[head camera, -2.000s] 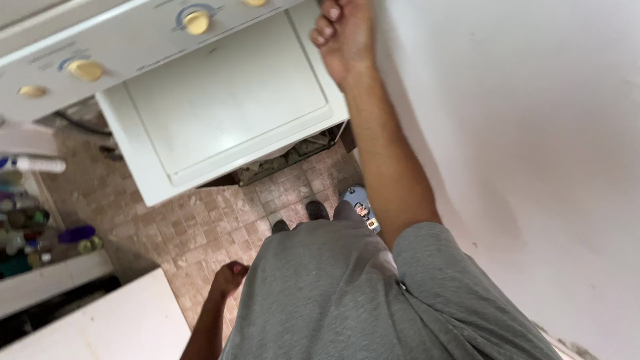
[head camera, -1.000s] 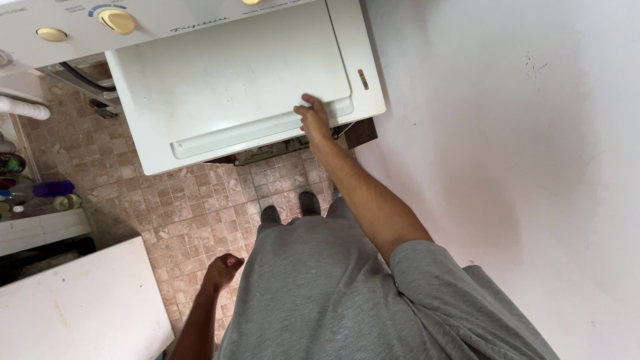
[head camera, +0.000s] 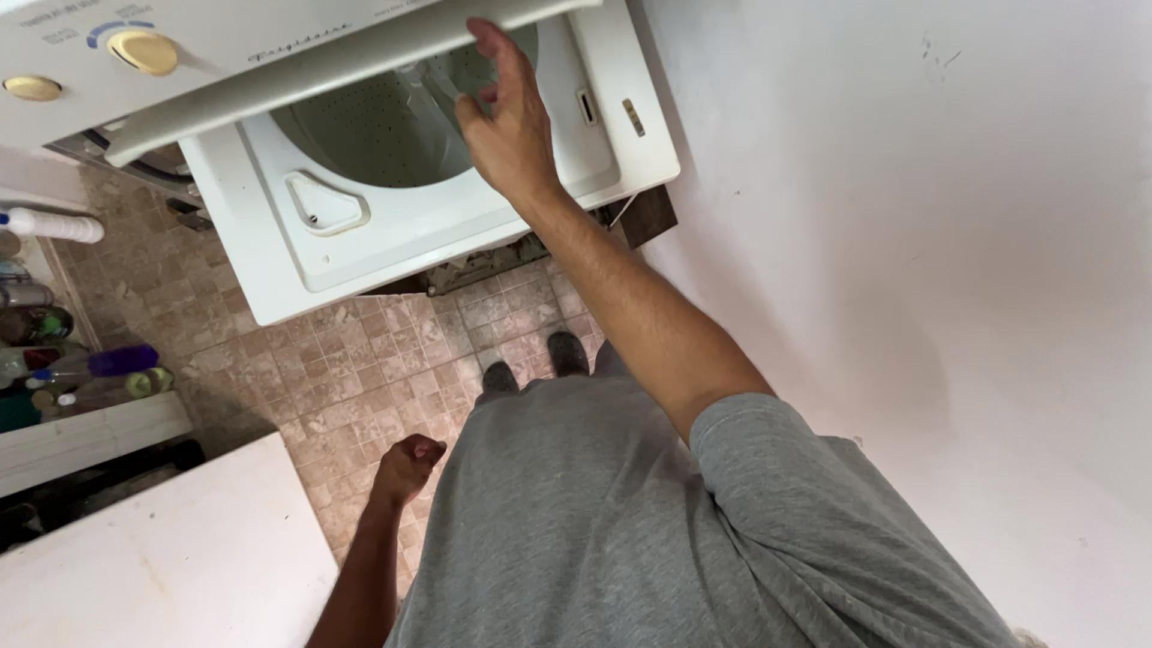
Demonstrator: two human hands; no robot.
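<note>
A white top-loading Frigidaire washing machine [head camera: 234, 243] stands with its lid [head camera: 297, 85] raised toward the control panel. Inside the opening shows the perforated tub [head camera: 360, 130] with part of the agitator; whether anything lies deeper cannot be told. My right hand [head camera: 508, 117] is over the opening, its fingertips at the edge of the lid and its thumb apart. A bleach dispenser cup [head camera: 324, 205] is at the near left of the tub's rim. Low at my left side hangs my left hand [head camera: 409, 468], fingers curled, touching nothing visible.
The control panel bears yellowed knobs [head camera: 142, 51]. A white wall [head camera: 855, 225] runs along the right. Several bottles [head camera: 117, 360] stand on a shelf at the left, above a white surface [head camera: 171, 558] at lower left. My feet are on the tiled floor [head camera: 360, 360].
The washer's lid, closed in both earlier frames, is now raised, exposing the tub. My right hand has moved from the control panel to the lid's front edge, then up with the lid.
</note>
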